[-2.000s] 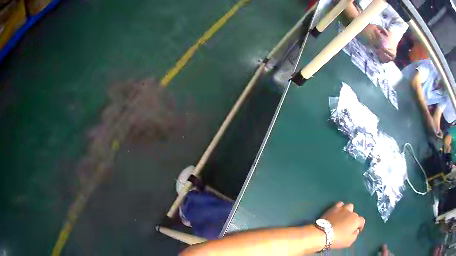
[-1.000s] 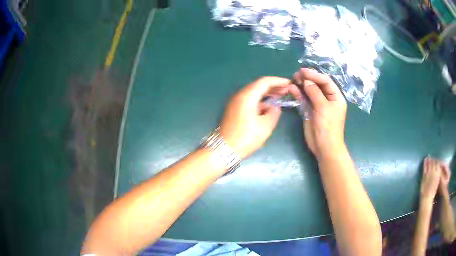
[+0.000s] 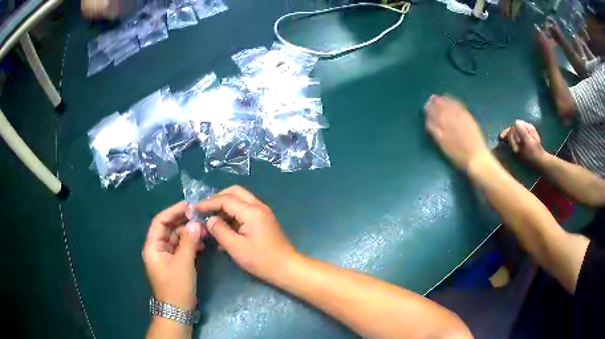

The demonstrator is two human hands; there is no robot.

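Note:
My left hand [image 3: 174, 246], with a metal watch on the wrist, and my right hand [image 3: 249, 232] are close together in front of the pile. Both pinch a small clear zip bag [image 3: 194, 188] between thumbs and fingers. Its pointed upper part sticks up past the fingertips; the rest is hidden by the fingers. The pile of filled bags [image 3: 229, 147] lies just beyond my hands, an overlapping row of glaring clear bags with dark contents.
A neater bag row [image 3: 136, 34] lies at the upper left, by a blurred hand. A white cable [image 3: 345, 49] and black cable [image 3: 464, 54] lie beyond the pile. Another person's hands [image 3: 458, 132] rest over the bench at right; a striped-shirted person sits farther back. Cream tubes [image 3: 30, 152] stand at left.
The view has swung to the right, bringing the neighbours and cables in. My hands were apart from the bench pile differently; they still hold a small bag, now with its clear corner pointing up.

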